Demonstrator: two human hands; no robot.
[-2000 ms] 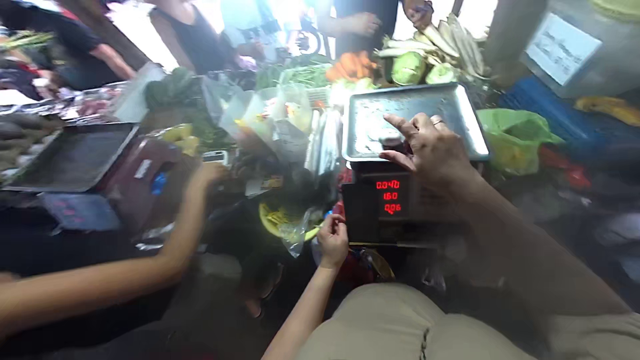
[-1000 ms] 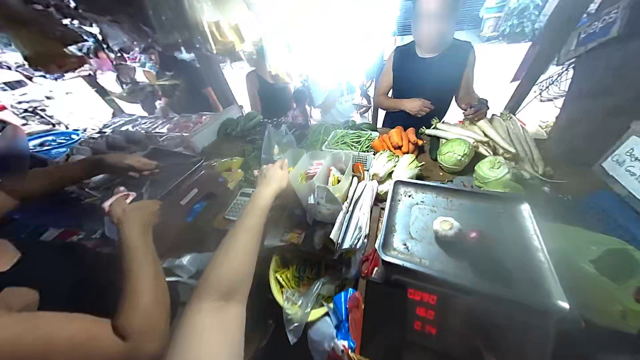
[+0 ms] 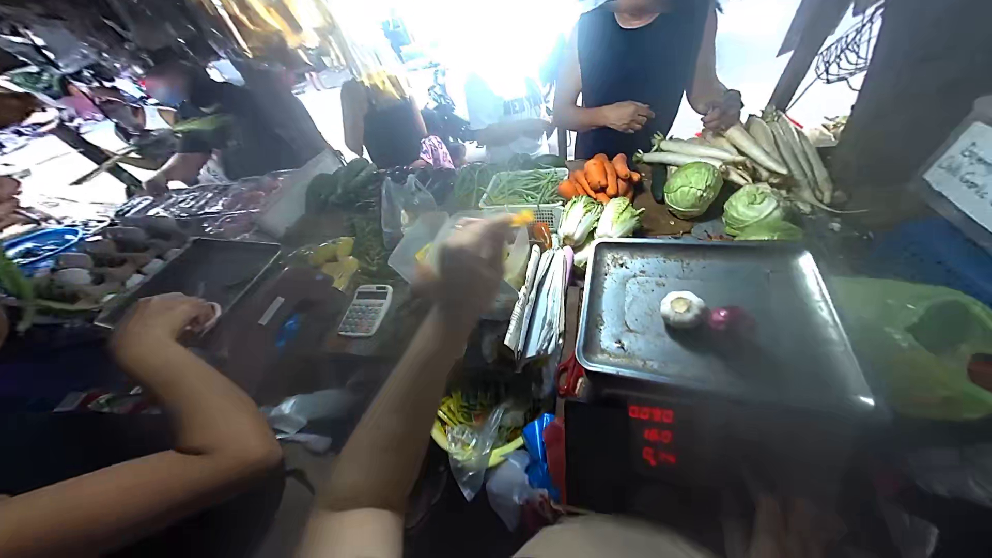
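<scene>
My left hand [image 3: 469, 260], blurred, is over translucent plastic containers [image 3: 407, 260], with a small yellow-orange item [image 3: 522, 218] at its fingertips. My right hand is not plainly visible. On the metal tray [image 3: 709, 364] of a digital scale [image 3: 604, 442] lie a white garlic bulb [image 3: 683, 309] and, close beside it, a small red onion [image 3: 727, 318]. Red digits glow on the scale's front. A white calculator [image 3: 366, 311] lies left of my left forearm. Long paper-wrapped bundles [image 3: 539, 302] and red-handled scissors [image 3: 570, 376] are between my left hand and the tray.
Carrots [image 3: 601, 177], green cabbages [image 3: 692, 190], white radishes [image 3: 783, 151] and a basket of green beans [image 3: 527, 188] stand behind the tray. A person [image 3: 639, 77] stands across the stall. At left, a co-worker's hand [image 3: 167, 314] is by another tray [image 3: 225, 271]. A green plastic bag [image 3: 914, 341] sits right.
My right hand has left the scale tray, where it was two seconds ago. My left hand has moved up from beside the scale to the plastic containers. The view has shifted.
</scene>
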